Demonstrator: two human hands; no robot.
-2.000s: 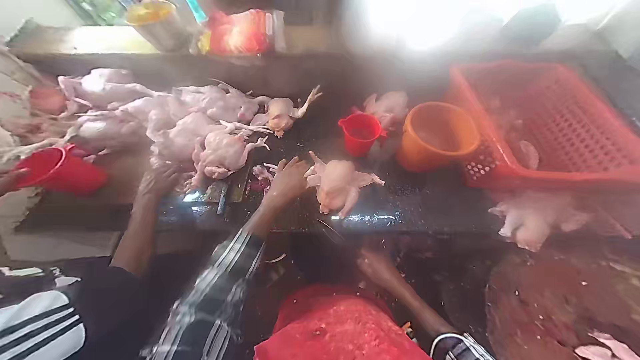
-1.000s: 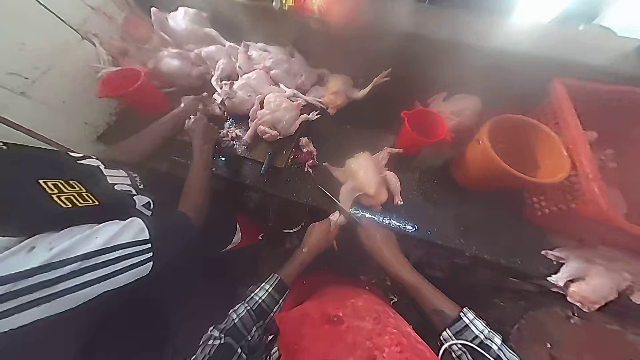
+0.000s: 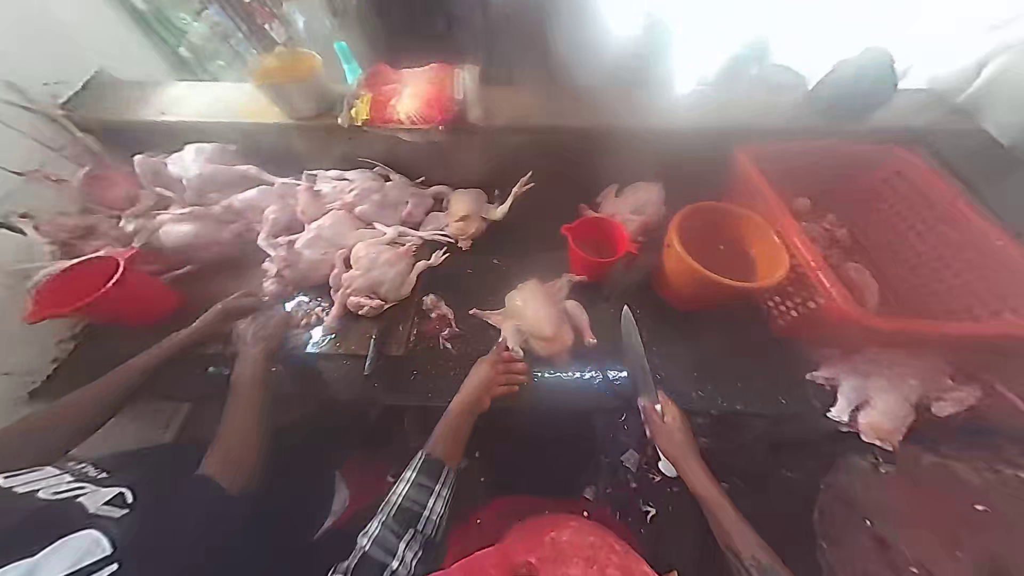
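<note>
My left hand [image 3: 494, 378] is at the lower left of a plucked chicken [image 3: 540, 316], its fingers closed at one of the bird's limbs. The chicken lies on the dark counter in front of me. To its right, my right hand [image 3: 670, 432] grips the white handle of a kitchen knife [image 3: 638, 352], whose blade points up and away over the counter's edge. A small piece of offal [image 3: 440, 318] lies left of the chicken. Behind the bird stands a small red plastic jug [image 3: 598, 246].
An orange bucket [image 3: 720, 252] and a red plastic crate [image 3: 920, 320] stand at right, near another chicken [image 3: 888, 400]. Several chickens [image 3: 320, 232] are piled at left beside a red jug [image 3: 104, 292]. A co-worker's hands [image 3: 260, 320] work there near another knife [image 3: 370, 354].
The knife has swung from the near side of the chicken out to its right. My hands, close together one second ago, are now apart. The view has shifted.
</note>
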